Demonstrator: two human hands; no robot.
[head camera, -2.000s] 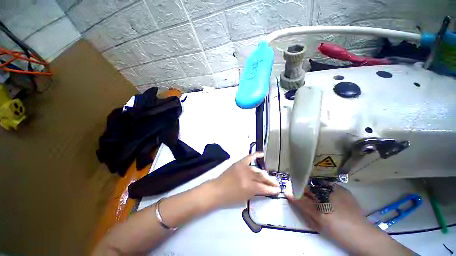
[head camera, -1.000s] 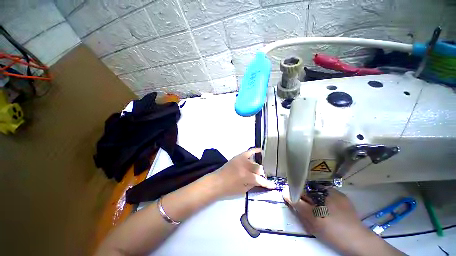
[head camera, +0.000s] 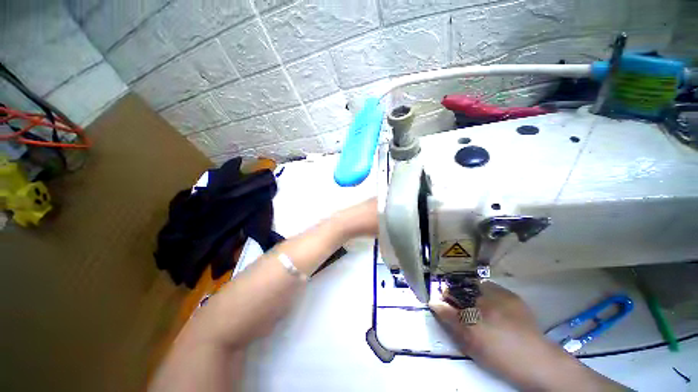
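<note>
The off-white sewing machine head (head camera: 528, 176) stands at the right over the metal needle plate and bed (head camera: 406, 325). My left hand is hidden behind the machine head; only its wrist and forearm with a bracelet show. My right hand (head camera: 490, 318) lies on the bed beside and partly behind the thread tension knob (head camera: 470, 315); its fingertips are near the needle area and partly hidden, so its grip cannot be told. No fabric piece shows clearly at the needle.
A dark fabric heap (head camera: 218, 222) lies at left by the cardboard (head camera: 99, 253). A separate dark piece (head camera: 329, 261) lies partly under my left forearm. Blue thread snips (head camera: 601, 320) and a green stick-like tool (head camera: 660, 318) lie at right. The light-blue lamp (head camera: 360, 145) hangs beside the head.
My left hand has moved from the needle area to behind the machine head, its forearm now higher. My right hand stays near the needle. The view has shifted, so the machine appears further left.
</note>
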